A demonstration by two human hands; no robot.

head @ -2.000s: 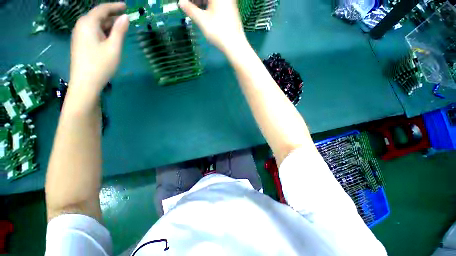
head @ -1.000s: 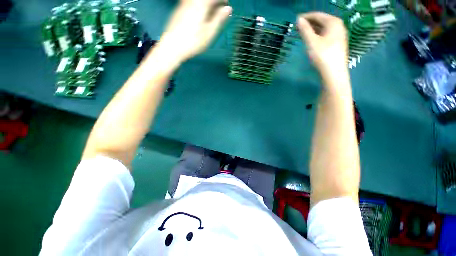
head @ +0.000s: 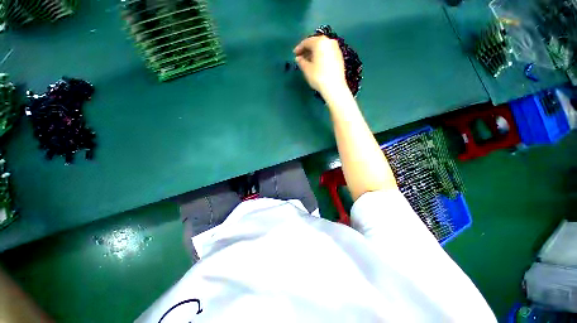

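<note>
My right hand [head: 319, 60] is over the left side of the right component pile [head: 353, 63], a dark heap with reddish glints. Its thumb and fingers are curled together; whether a component is between them cannot be told. A small black component [head: 288, 66] lies just left of the fingertips. The ribbed green board stack [head: 183, 47] stands at the upper left. The left component pile [head: 63, 120] lies loose on the mat at the left. My left hand is not in view; a blurred skin-coloured shape, perhaps my left arm, shows at the lower left corner.
Waiting boards [head: 6, 107] are cut off at the left edge. More boards [head: 38, 9] show at the top left. Clear plastic [head: 522, 31] lies at the far right. Below the bench edge are a blue crate of boards [head: 430, 183], a red stool [head: 484, 129] and a blue bin [head: 541, 117].
My right hand has left the board stack and moved to the right component pile. My left hand has gone out of view, uncovering the left pile. The camera view has swung.
</note>
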